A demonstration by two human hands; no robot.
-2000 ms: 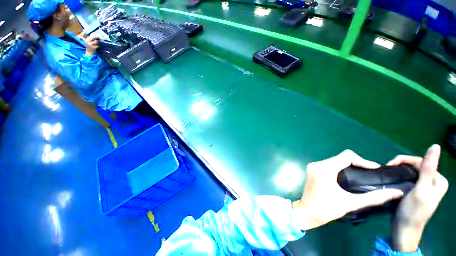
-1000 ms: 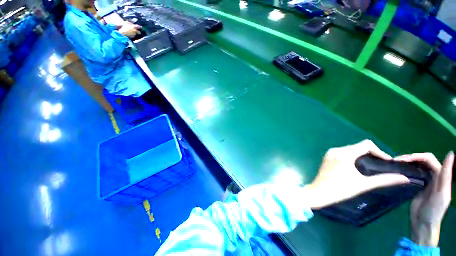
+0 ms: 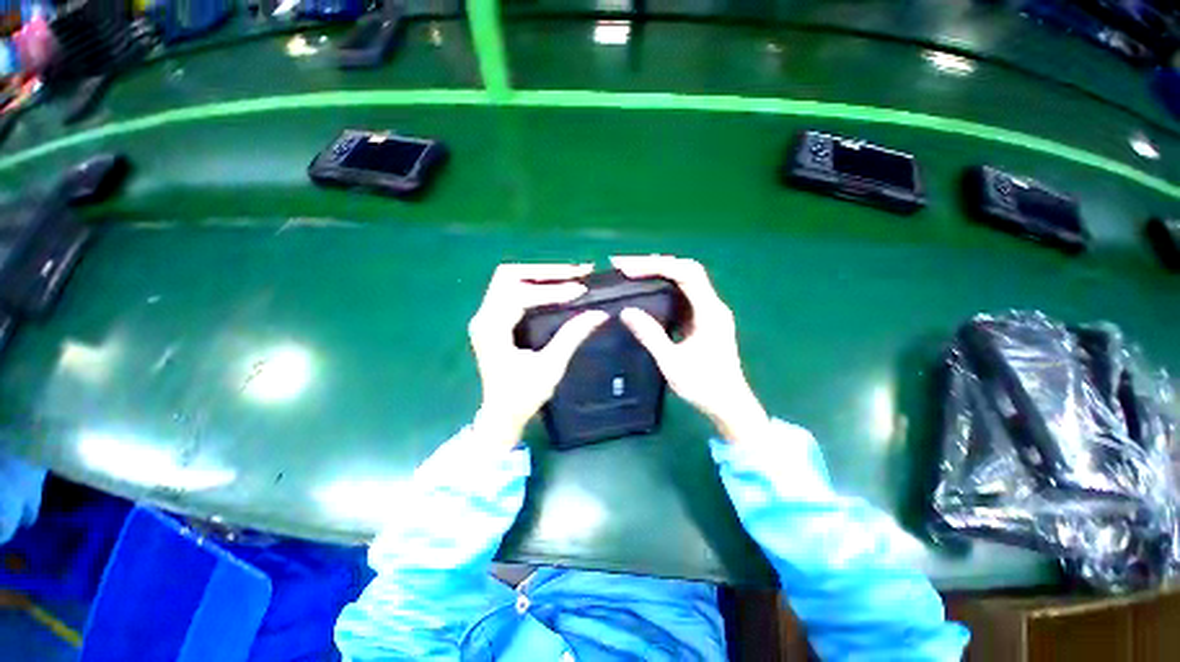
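A dark grey handheld device (image 3: pixel 606 388) is in front of me over the green bench, its plain back with a small white label facing me. A black protective sleeve (image 3: pixel 598 305) is around its far end. My left hand (image 3: pixel 528 339) grips the far left corner and my right hand (image 3: pixel 686 339) the far right corner, thumbs close together on the sleeve's edge. The fingers behind the far edge are partly hidden. The near end of the device shows no thick black rim.
Sleeved devices lie screen up beyond my hands, one at left (image 3: pixel 379 162) and others at right (image 3: pixel 858 170). A shiny plastic pile with black bumpers (image 3: pixel 1055 433) lies at right. A blue bin (image 3: pixel 175 588) is below the bench at left, a brown carton (image 3: pixel 1100 630) at lower right.
The view has swung right, so the hands and device now sit centrally and the bagged pile shows. The device's back now faces me. Both hands still hold it.
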